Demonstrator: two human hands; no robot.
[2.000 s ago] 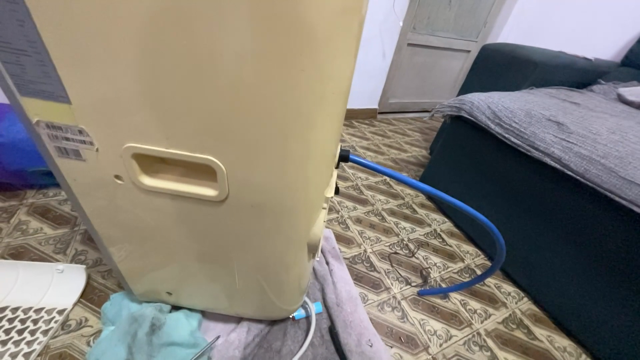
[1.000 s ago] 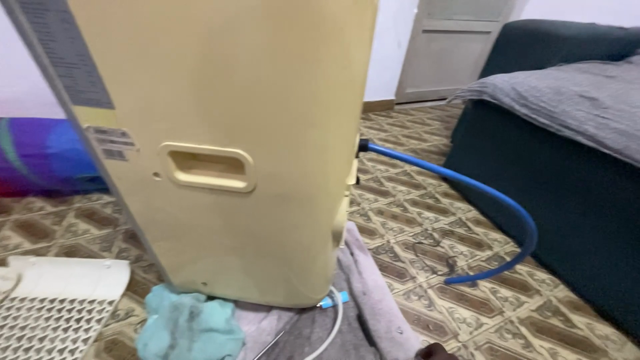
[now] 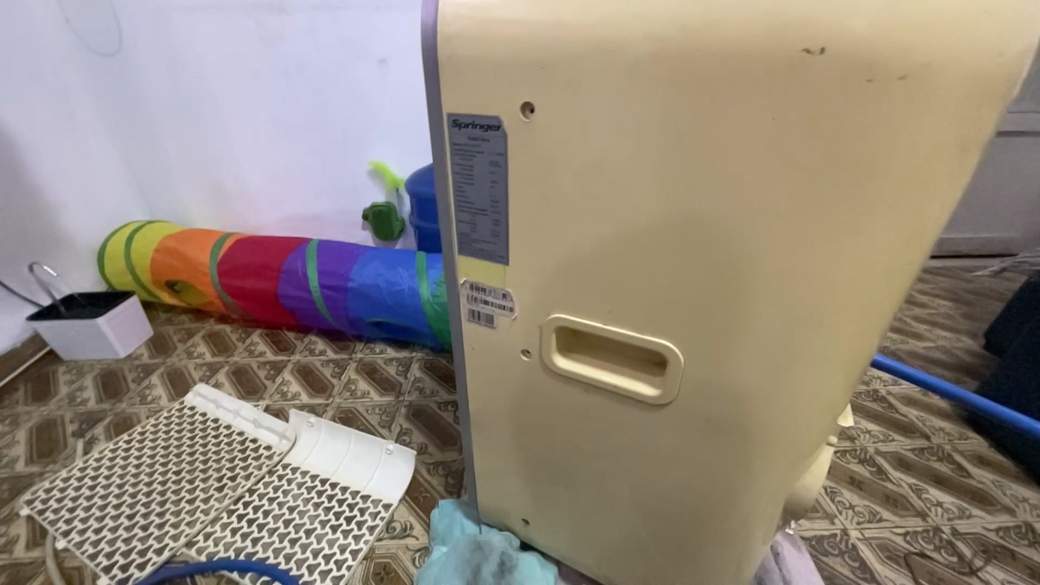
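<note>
Neither of my hands shows in the head view now. A tall yellowed plastic appliance housing, a portable air conditioner by its look, (image 3: 731, 244) stands upright in front of me. Its side has a recessed handle (image 3: 613, 360), a grey printed label (image 3: 478, 191) and screw holes. From behind its right edge a blue hose (image 3: 959, 388) runs out to the right. A stained turquoise cloth (image 3: 483, 556) lies at the housing's lower left corner. Part of a greyish-lilac cloth (image 3: 786, 561) shows under the lower right.
Two white plastic grilles (image 3: 162, 479) overlap on the tiled floor at left, with a blue hose piece (image 3: 219, 568) at the bottom edge. A rainbow fabric tunnel (image 3: 325, 280) lies along the wall. Left of it stands a white container (image 3: 93, 329). Dark furniture (image 3: 1011, 374) is at right.
The view has swung left and nearer the housing, bringing the tunnel and both grilles into sight. A bit of a hand at the bottom edge one second ago is out of view.
</note>
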